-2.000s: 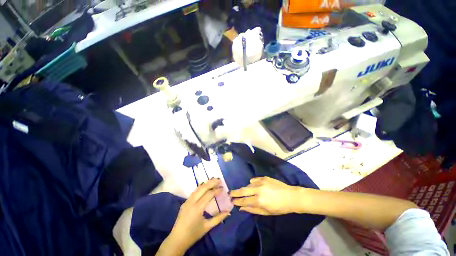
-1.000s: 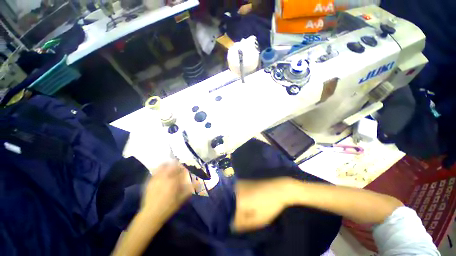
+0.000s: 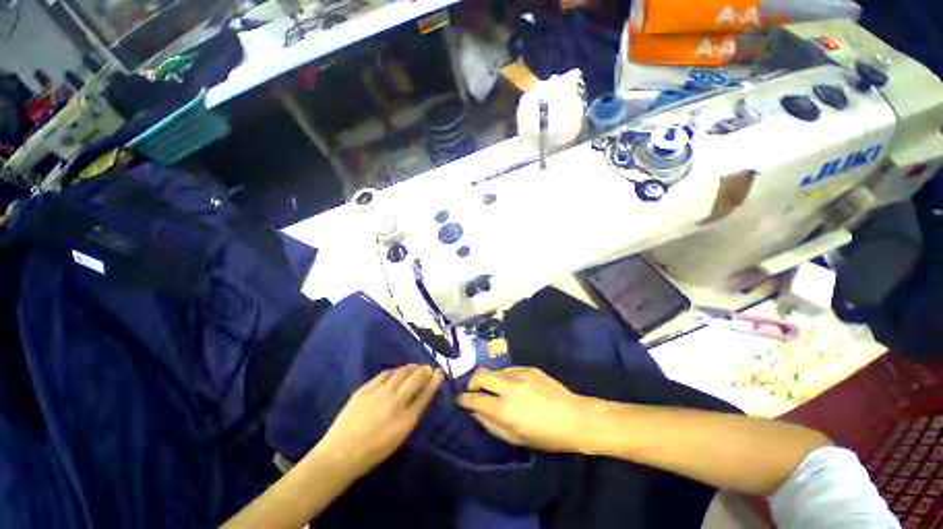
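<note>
A navy garment [image 3: 465, 465] lies under and around both hands, in front of the needle area [image 3: 452, 354] of the cream-white JUKI sewing machine [image 3: 579, 217]. My left hand [image 3: 388, 413] presses its fingertips on the cloth just left of and below the needle area; its fingers look close together. My right hand [image 3: 527, 408] has thumb and fingers pinched on the cloth just right of it. The fingertips of the two hands are a short gap apart. The cloth edge between them is partly hidden by the fingers and the machine head.
A navy garment heap [image 3: 134, 362] with a white label is at left. A smartphone [image 3: 634, 294], pink tool [image 3: 765, 325], white block [image 3: 812, 286] and tan scatter [image 3: 783, 362] lie under and right of the arm. A red basket [image 3: 900, 455] is at lower right. Orange-white boxes [image 3: 693, 49] stand behind.
The pale pink piece under my hands is no longer visible. Navy cloth now lies up to the needle area on the left. My hands have come together at the needle. The view has shifted slightly.
</note>
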